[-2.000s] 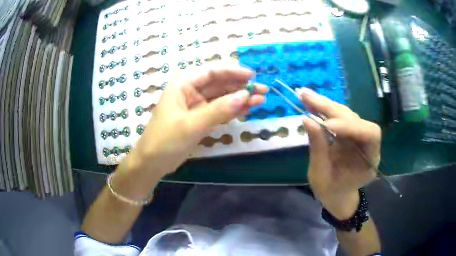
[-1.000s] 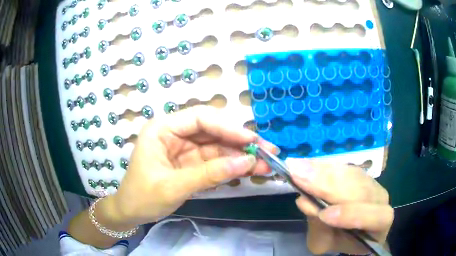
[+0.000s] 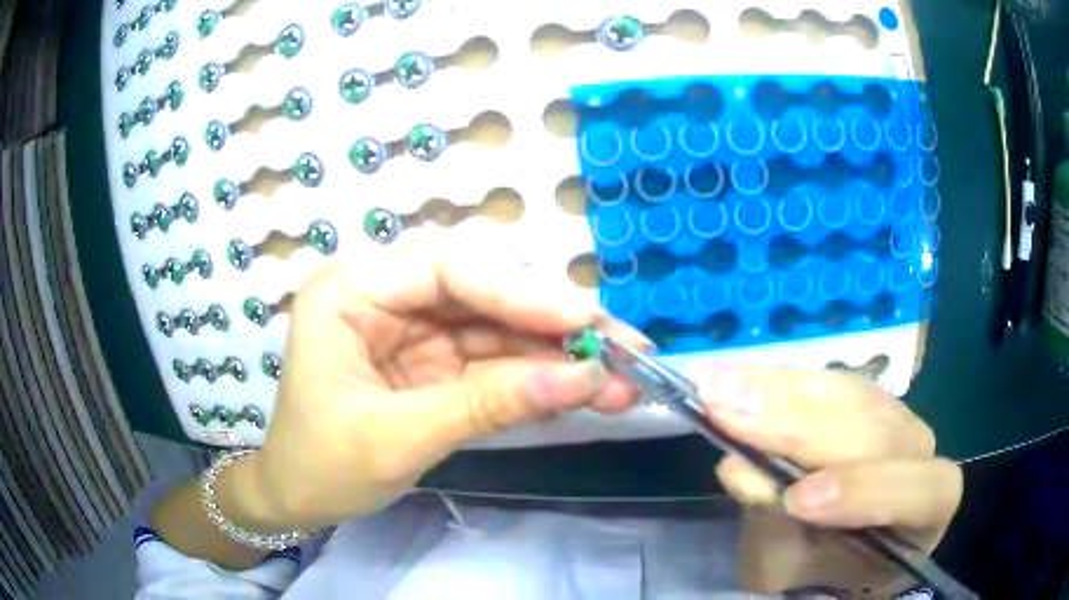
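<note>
My left hand (image 3: pixel 399 375) pinches a small round part (image 3: pixel 584 345) with a green centre between thumb and fingertips, in front of the tray. My right hand (image 3: pixel 832 457) holds silver tweezers (image 3: pixel 703 413) slanting up to the left, their tips at the part. Whether the tips grip anything is too small to tell. The white holding tray (image 3: pixel 533 88) has dumbbell-shaped cutouts, many with round green-centred parts seated in them. The blue ring sheet (image 3: pixel 750 252) lies on the tray's right side, with rows of pale circles.
Stacked trays (image 3: pixel 53 352) stand at the left edge. Right of the tray lie a thin pale stick (image 3: pixel 1003 176) and a slim black tool (image 3: pixel 1028 223). A green bottle (image 3: pixel 1059 264) is cut off by the right edge. The bench top is dark green.
Since two seconds ago, the tweezers have moved left to the part in my left hand and their prongs have come together. The view has moved closer to the tray.
</note>
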